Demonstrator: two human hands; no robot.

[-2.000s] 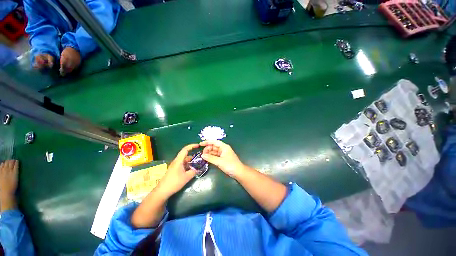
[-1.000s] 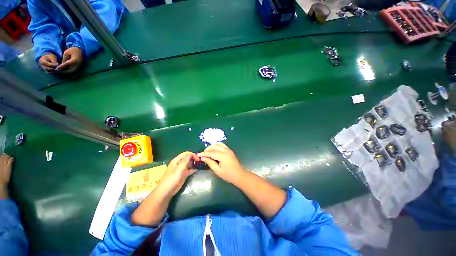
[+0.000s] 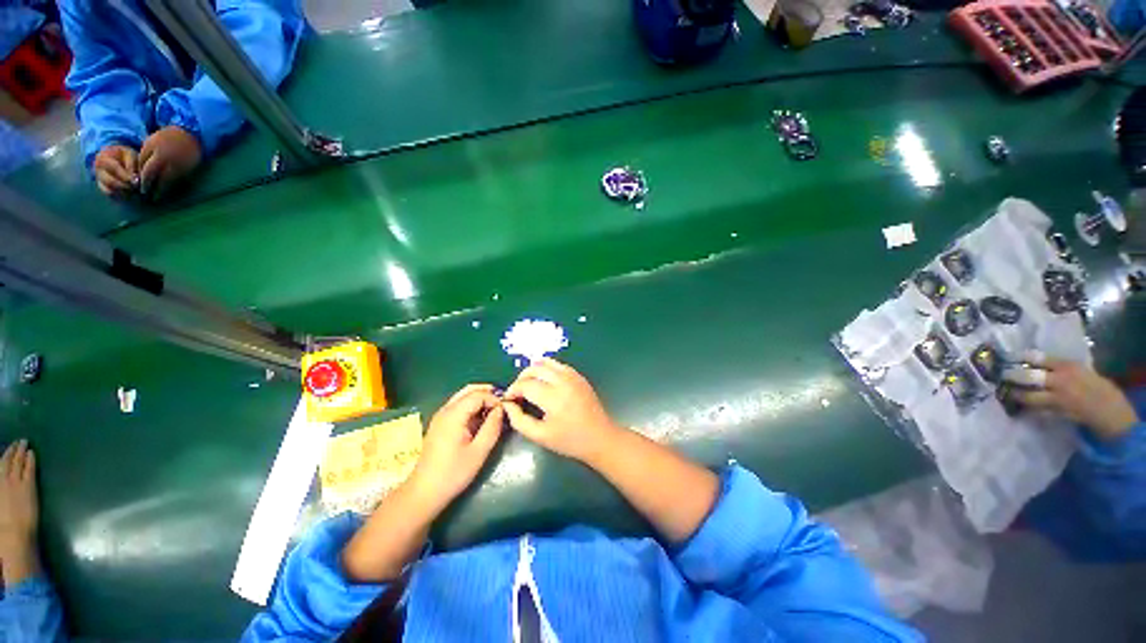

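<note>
My left hand (image 3: 458, 440) and my right hand (image 3: 561, 411) meet at the fingertips in the middle of the view, over the near side of the green belt. Only a tiny dark bit of the unit (image 3: 500, 394) shows between the fingertips of both hands; the fingers hide the rest. A loose pile of small white parts (image 3: 534, 339) lies on the green surface just beyond my right hand, with a few single white bits beside it.
Units ride on the green belt (image 3: 478, 239), one at centre (image 3: 623, 185). A yellow stop box (image 3: 343, 379), yellow label (image 3: 372, 461) and white strip (image 3: 279, 509) lie left. At right, a person's hand (image 3: 1068, 392) touches units on a white sheet (image 3: 993, 471). A grey post (image 3: 163, 305) slants at left.
The units on the belt have moved left. My hands have closed around the unit, which showed more before. A person's hand has come in over the white sheet at right.
</note>
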